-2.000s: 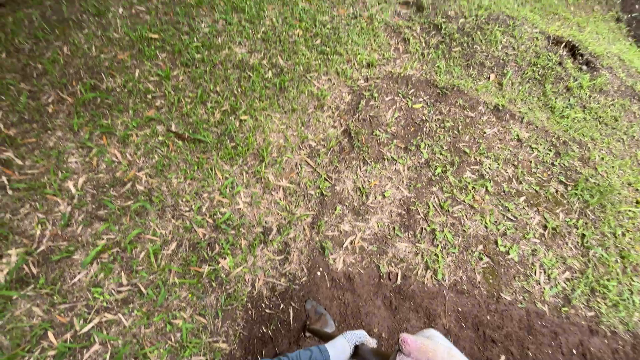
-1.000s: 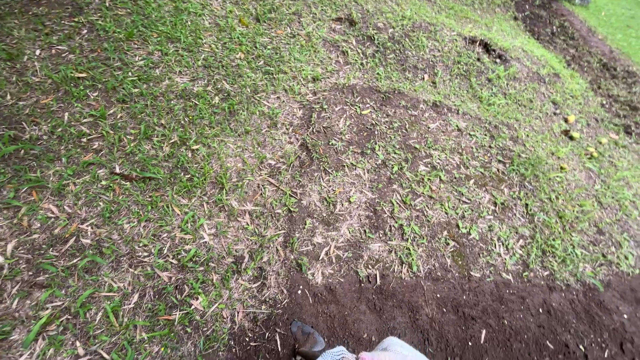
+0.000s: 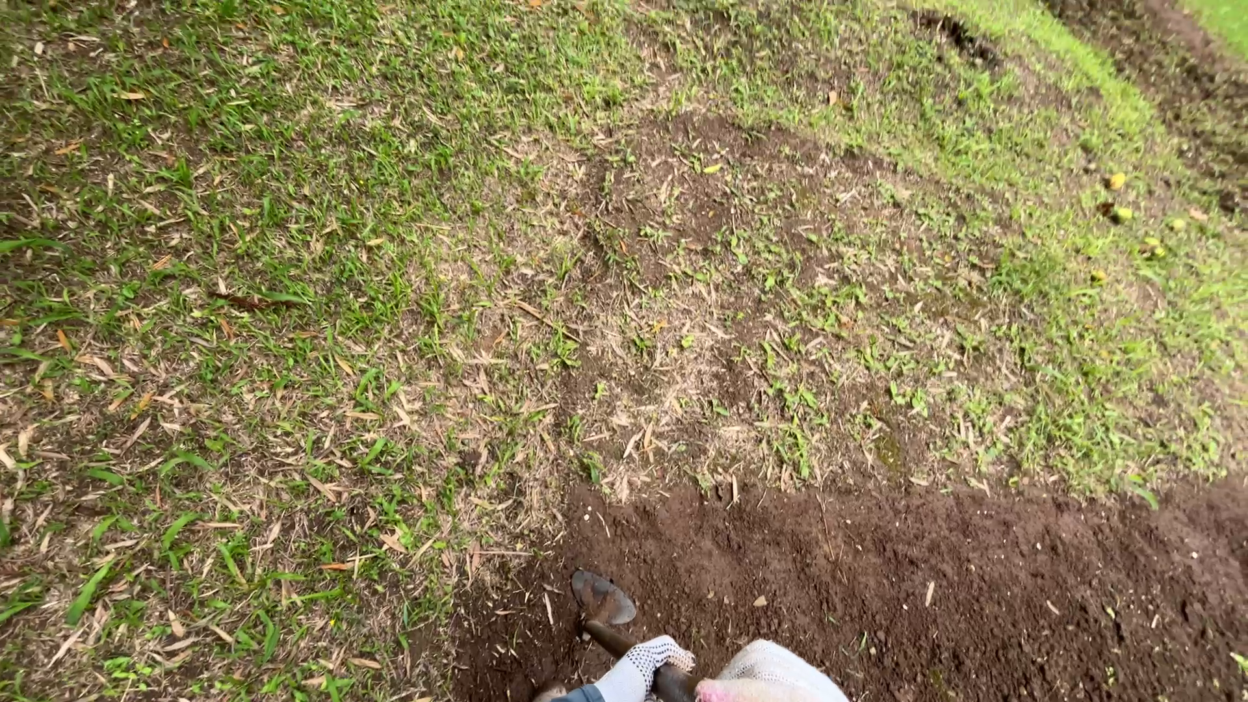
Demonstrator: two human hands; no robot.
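At the bottom of the head view, my left hand (image 3: 659, 659), in a white knit glove with dark dots, is closed around the dark shaft (image 3: 608, 639) of a digging tool. Its rounded metal blade (image 3: 603, 598), smeared with soil, lies at the dug edge, ahead and to the left of that hand. To the right, my right hand (image 3: 770, 673), in a white glove with a pink patch, is beside the rear part of the shaft; its fingers are hidden and the frame cuts it off.
Bare brown soil (image 3: 907, 585) spreads across the lower right. Beyond it rises patchy grass (image 3: 370, 292) with dry leaves. Several yellowish fruits (image 3: 1121, 214) lie at the right, near a dark soil strip (image 3: 1189, 107).
The view has shifted right since the first frame, bringing in the yellowish fruits. Both hands remain low in the frame by the tool; no plain change of grip shows.
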